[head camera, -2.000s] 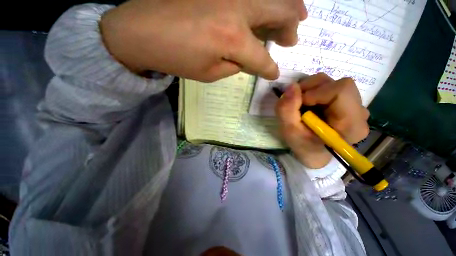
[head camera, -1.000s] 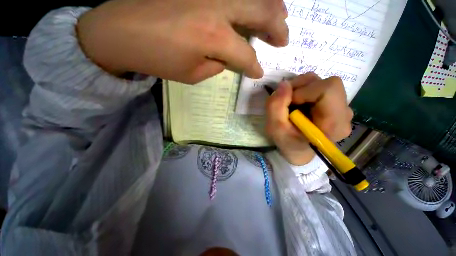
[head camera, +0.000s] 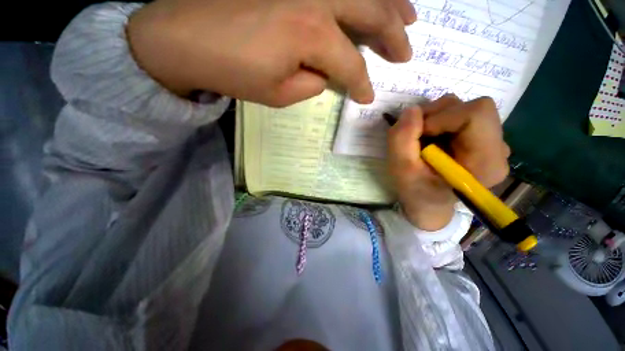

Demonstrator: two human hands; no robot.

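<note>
My right hand (head camera: 449, 154) is shut on a yellow marker pen (head camera: 473, 188), its dark tip on a small white paper slip (head camera: 360, 130) with faint writing near the tip. The slip lies over pale yellow-green printed record forms (head camera: 284, 147) and beside a white lined sheet (head camera: 473, 51) with dark handwriting. My left hand (head camera: 274, 48) rests over the papers with fingers apart, an index fingertip on the slip's upper edge. It holds nothing visible and hides part of the sheets.
A dark green mat (head camera: 562, 127) lies right of the papers, with a yellow label sheet (head camera: 610, 96) of red-purple marks on it. A small white fan (head camera: 593, 260) stands at the lower right. My grey-white sleeves and clothing fill the lower left and centre.
The pen tip has moved slightly right along the slip, and more faint marks show behind it. The whole view has shifted a little left and back; my left hand keeps its place on the papers.
</note>
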